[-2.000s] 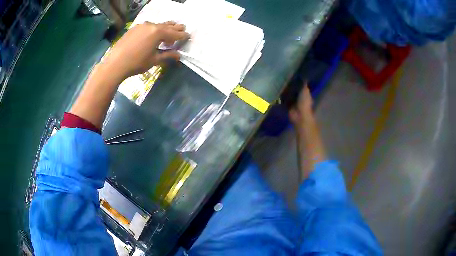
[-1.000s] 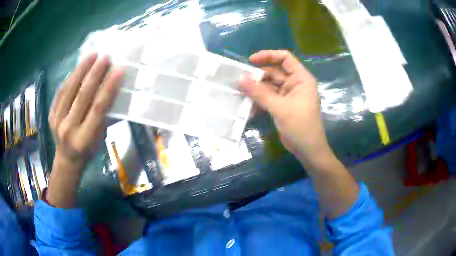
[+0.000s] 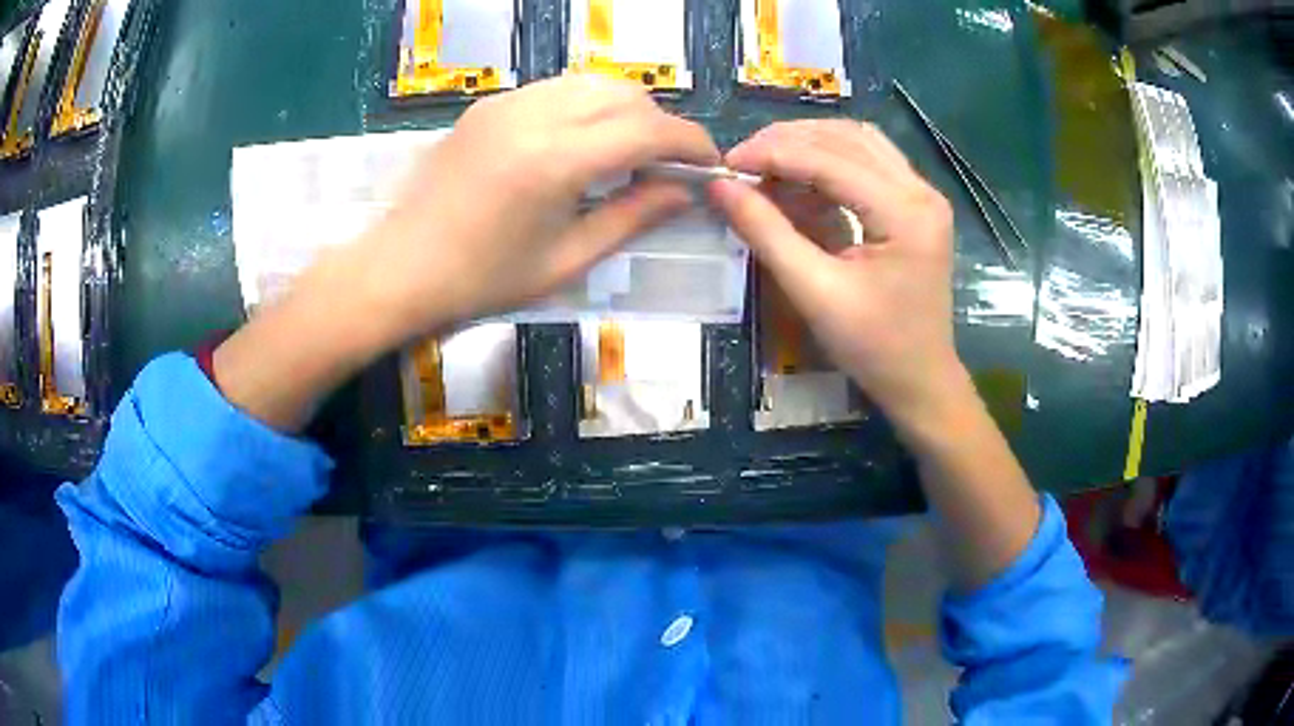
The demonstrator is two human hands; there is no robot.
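Observation:
A release liner sheet (image 3: 334, 185) with grey rectangles lies across the middle of the blister tray (image 3: 639, 489). My left hand (image 3: 546, 192) is over the sheet, and my right hand (image 3: 866, 255) is at its right end. The fingertips of both hands meet on a thin pale piece (image 3: 695, 172), seen nearly edge-on; its exact form is unclear. LCD modules with orange flex show above and below the sheet. The lower left module (image 3: 483, 376) has its orange end bare. The lower middle module (image 3: 646, 383) and lower right module (image 3: 809, 401) have a pale strip there.
Dark tweezers (image 3: 961, 173) lie right of the tray. Further right are clear film (image 3: 1086, 284), an amber patch (image 3: 1074, 107), a stack of white sheets (image 3: 1181, 241) and yellow tape (image 3: 1135, 443). Another tray of modules (image 3: 60, 305) stands at the left.
The liner sheet, held up in both hands a second ago, now lies lower over the tray. My hands have come together at a thin piece. The view has turned, showing tweezers and both module rows.

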